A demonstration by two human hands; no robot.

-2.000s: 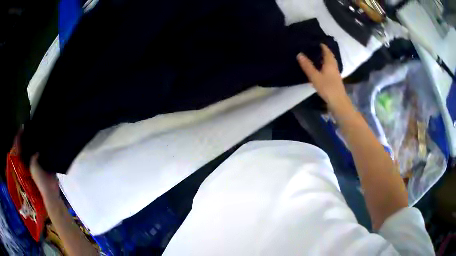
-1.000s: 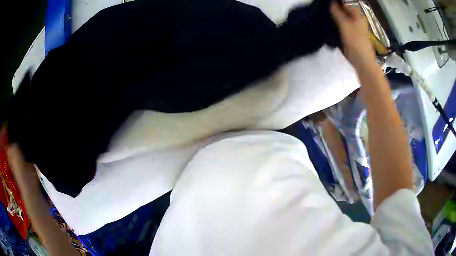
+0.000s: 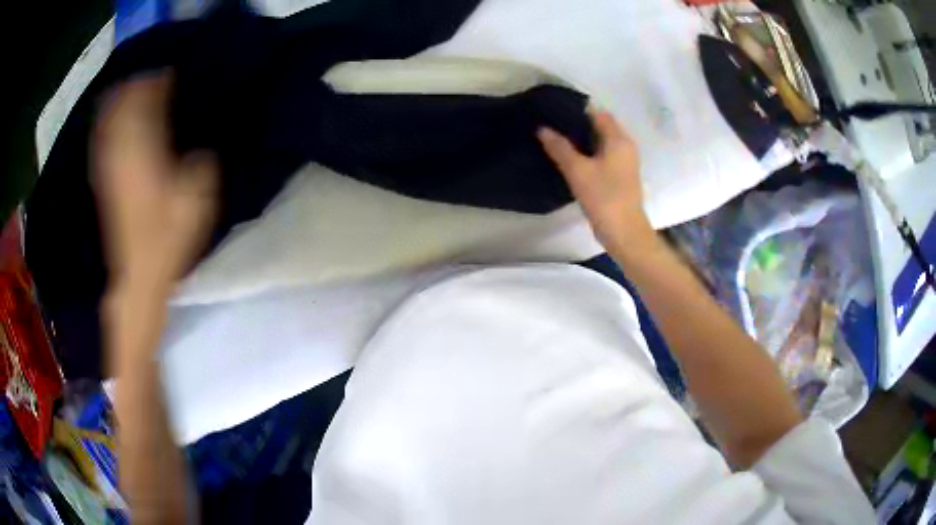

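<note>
The black garment (image 3: 236, 62) lies over the left and back of the cream padded board (image 3: 411, 226). Its sleeve (image 3: 452, 149) stretches to the right across the pad. My right hand (image 3: 606, 174) holds the sleeve's end between thumb and fingers. My left hand (image 3: 159, 185) is blurred and lies over the garment at the left, its fingers apart; whether it touches the cloth I cannot tell. The steam iron (image 3: 744, 97) sits at the back right, dark soleplate and tan handle showing.
A shiny metal iron rest (image 3: 785, 46) stands by the iron. A white machine table (image 3: 872, 205) is at the right edge, a clear plastic bag (image 3: 801, 297) below it. A red basket (image 3: 26, 349) is at the left. A light cable (image 3: 867, 174) runs at the right.
My right hand has moved left and nearer with the sleeve end. My left hand has moved up and right from the garment's lower left edge. The garment has shifted back, uncovering more white board.
</note>
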